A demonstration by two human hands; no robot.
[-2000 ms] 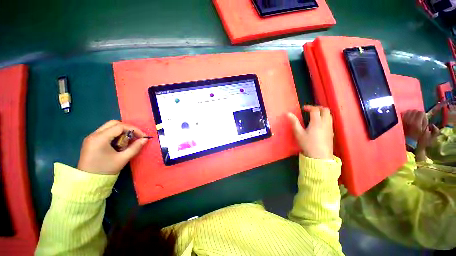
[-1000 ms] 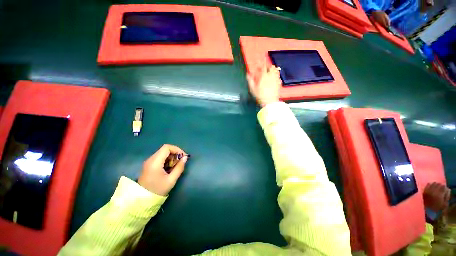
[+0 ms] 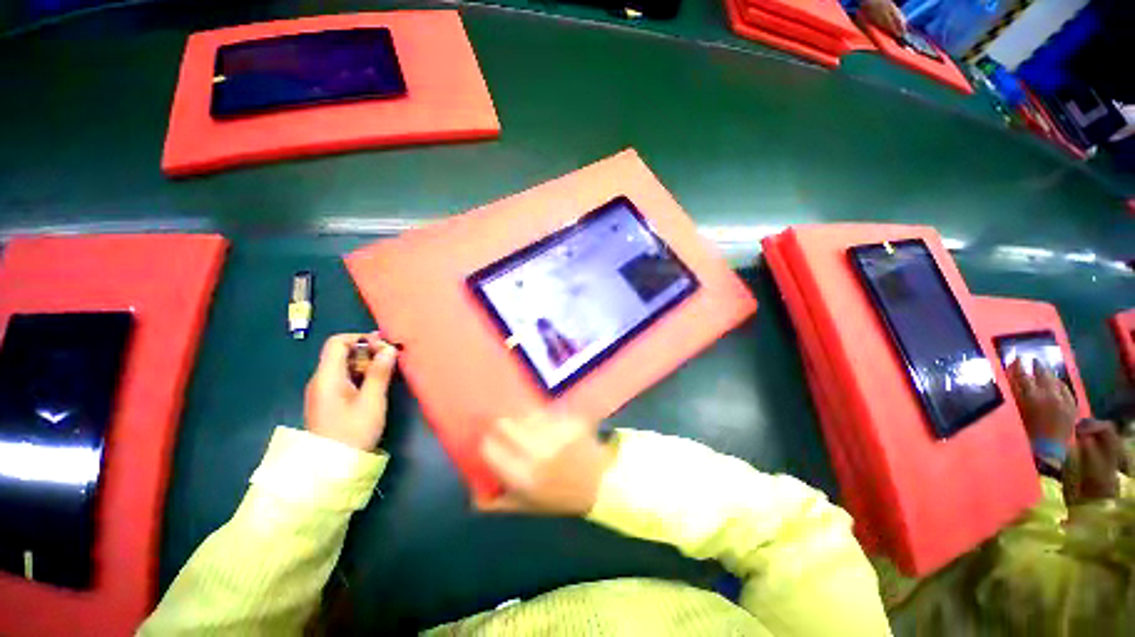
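Note:
A tablet [image 3: 588,292] with a lit, mostly white screen lies on a red foam tray [image 3: 436,280], which sits tilted on the green bench. My right hand [image 3: 541,463] is slightly blurred and grips the tray's near left corner. My left hand [image 3: 352,388] is at the tray's left edge and holds a small dark and yellowish test plug [image 3: 362,361] in its fingertips, mostly hidden. The plug is apart from the tablet. A pale tab [image 3: 513,341] shows at the tablet's left short edge.
A spare USB drive [image 3: 300,305] lies on the bench beyond my left hand. Dark tablets lie on red foam at far left [image 3: 56,436], upper left [image 3: 309,72] and right [image 3: 927,336], the right one on stacked foam. Another person's hands [image 3: 1046,404] are at far right.
My right hand and the foam tray with its tablet have come nearer from the upper right, and the tray has turned. My left hand still holds the plug.

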